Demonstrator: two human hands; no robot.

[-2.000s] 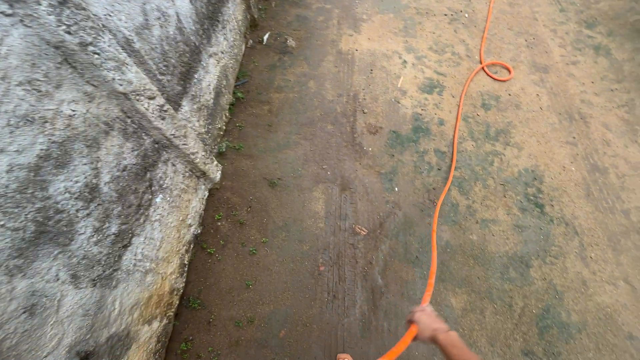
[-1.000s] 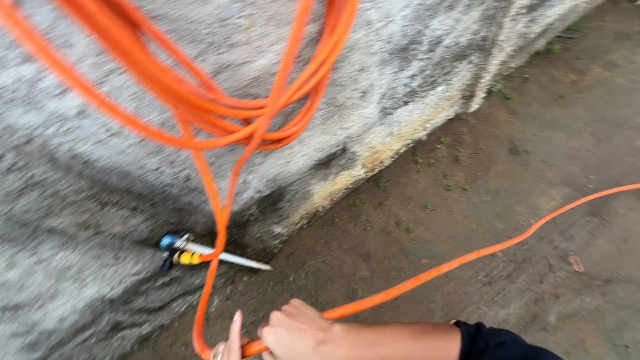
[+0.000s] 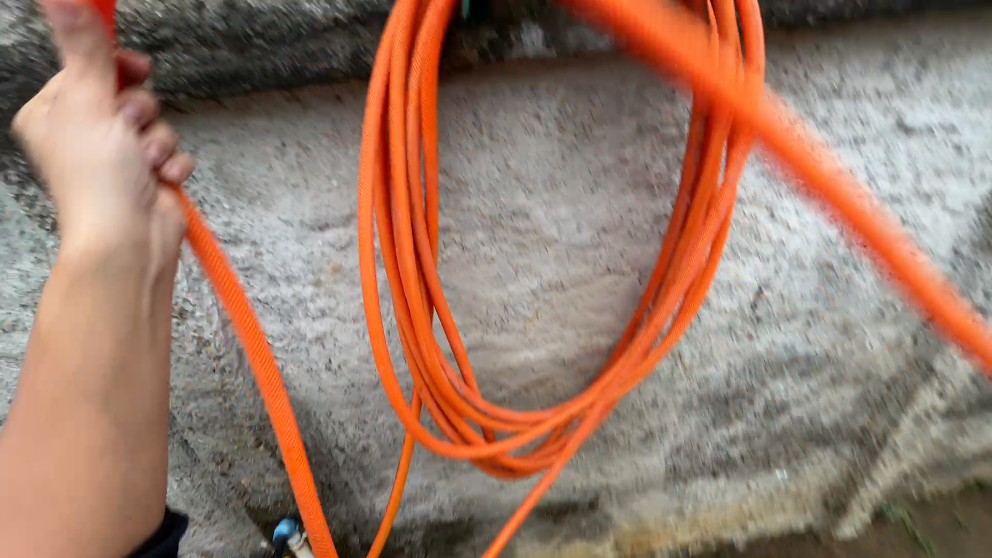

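My left hand (image 3: 108,139) is raised at the upper left, closed around an orange hose (image 3: 252,333). From its lower side the hose runs down to the bottom edge. A coil of the same orange hose (image 3: 399,232) hangs in several long loops against the concrete wall, right of the hand and apart from it; its top is cut off by the frame. A blurred stretch of hose (image 3: 837,186) crosses in front of the coil's upper right and slants down to the right edge. My right hand is out of view.
The rough concrete wall (image 3: 542,194) fills most of the view, with a dark ledge (image 3: 256,54) along its top. A blue-topped fitting (image 3: 286,532) sits low, beside the hose. Brown ground (image 3: 938,519) shows at the lower right.
The view has turned to the wall and the hanging coil. One second ago both hands were together on the hose at the bottom; now the left is raised with hose in it and the right is gone from view.
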